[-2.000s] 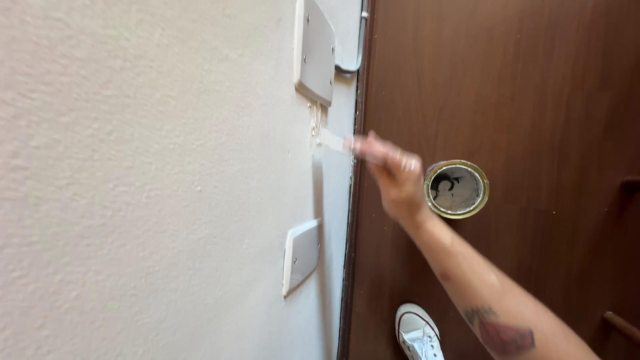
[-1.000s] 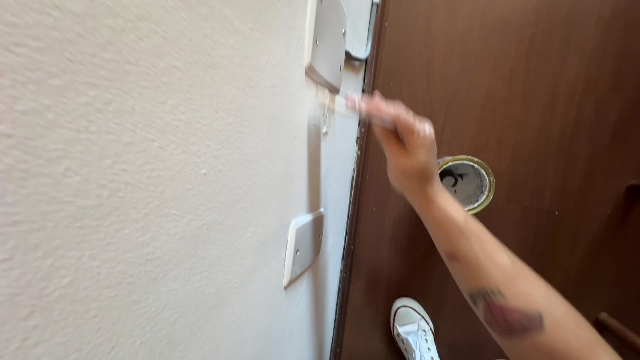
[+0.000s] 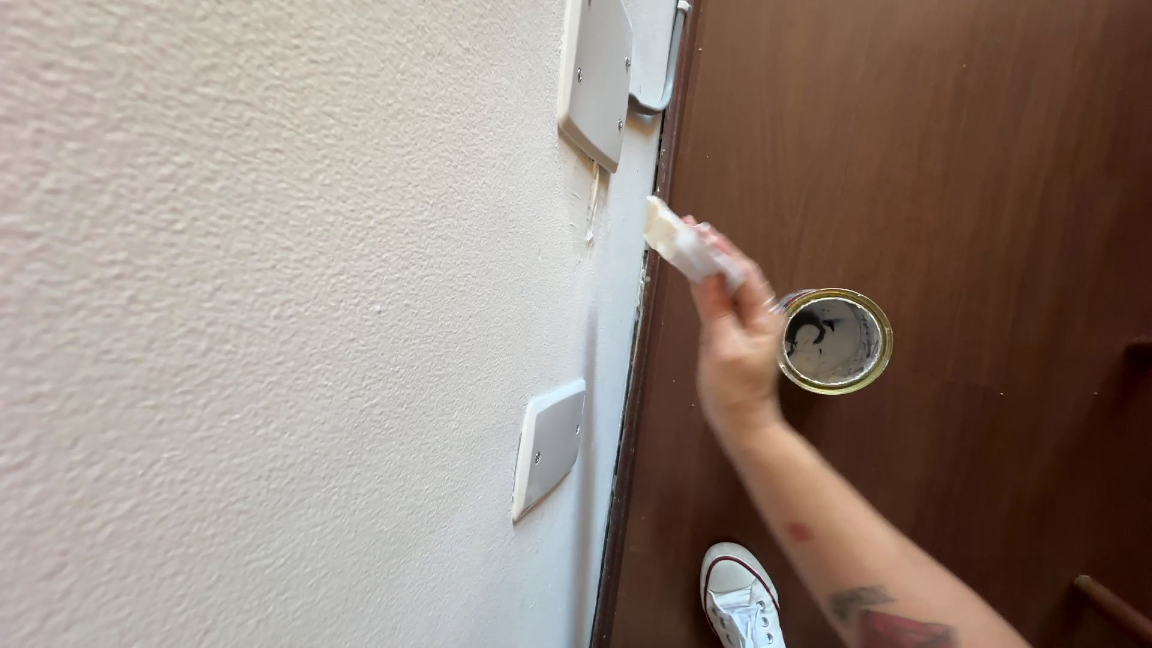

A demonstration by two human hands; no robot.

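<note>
My right hand (image 3: 738,333) grips a small white spatula (image 3: 688,243) with cream-coloured filler on its blade. The blade is off the wall, to the right of a raw streak of filler (image 3: 592,205) that runs down from a grey screwed cover plate (image 3: 598,85). A smaller cover plate (image 3: 551,445) sits lower on the textured white wall (image 3: 315,315). Just right of my hand, an open metal can (image 3: 885,346) with whitish paste inside stands on the floor. My left hand is out of the frame.
Brown wood-look flooring (image 3: 972,225) meets the wall along a dark edge. A grey cable or pipe (image 3: 668,81) bends beside the upper plate. One white sneaker (image 3: 742,594) is at the bottom; a brown bar (image 3: 1116,612) lies at the lower right.
The spatula was at the wall just under the upper plate; it has moved away to the right and down with my right hand.
</note>
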